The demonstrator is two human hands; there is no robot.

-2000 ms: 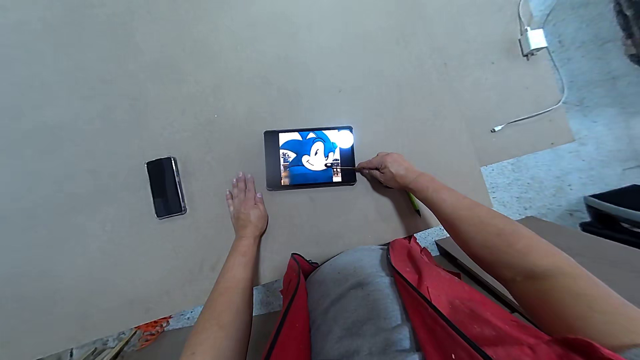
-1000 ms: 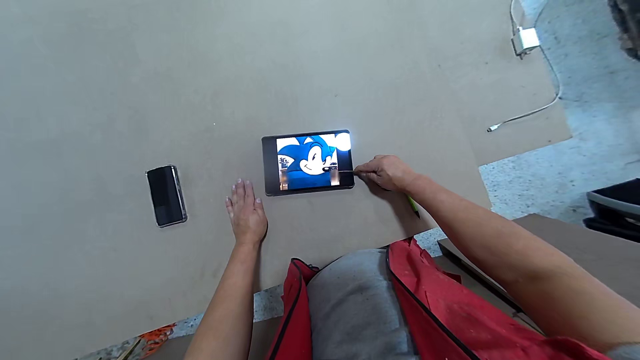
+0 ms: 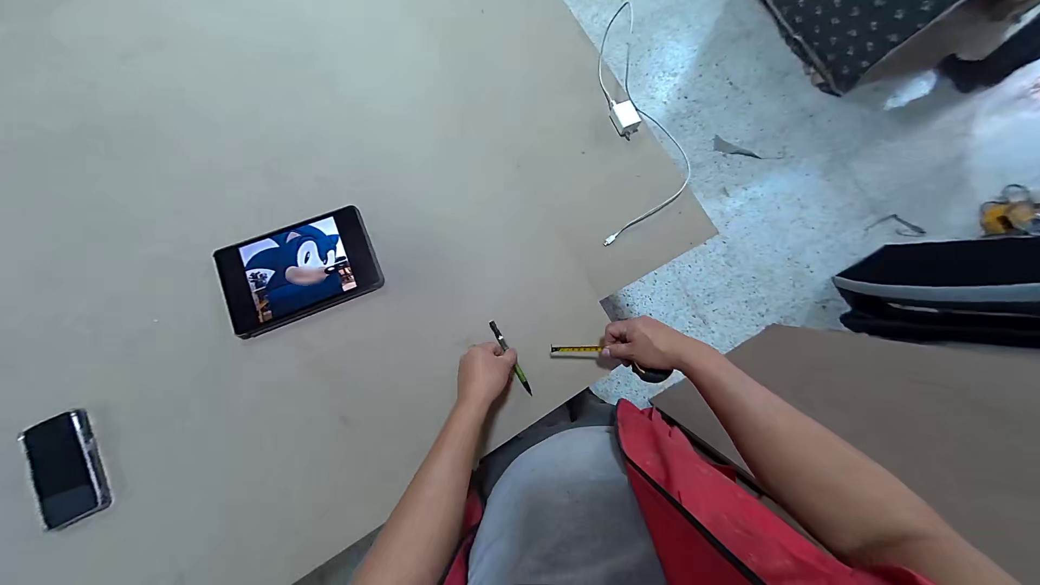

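Note:
Near the board's front edge, my left hand (image 3: pixel 485 372) holds a green and dark pencil or pen (image 3: pixel 520 375) between its fingers, its point toward me. To the right, my right hand (image 3: pixel 642 345) grips a tape measure with a dark case (image 3: pixel 652 374); a short length of yellow blade (image 3: pixel 575 349) extends left from it, its end hook a little to the right of the pencil. A tablet (image 3: pixel 370 258) lies on the large tan board (image 3: pixel 422 179), up and left of my hands, its screen showing a blue cartoon character.
A smartphone (image 3: pixel 61 471) lies at the far left. A white charger (image 3: pixel 626 118) with its cable (image 3: pixel 670 199) rests by the board's stepped right edge. Beyond are a speckled floor (image 3: pixel 756 203), black folded items (image 3: pixel 942 288) and another brown board (image 3: pixel 877 398) at the right.
My left hand was flat and empty beside the tablet and now holds the pencil. My right hand has moved from the tablet's right edge to near the board's edge. The view has shifted right.

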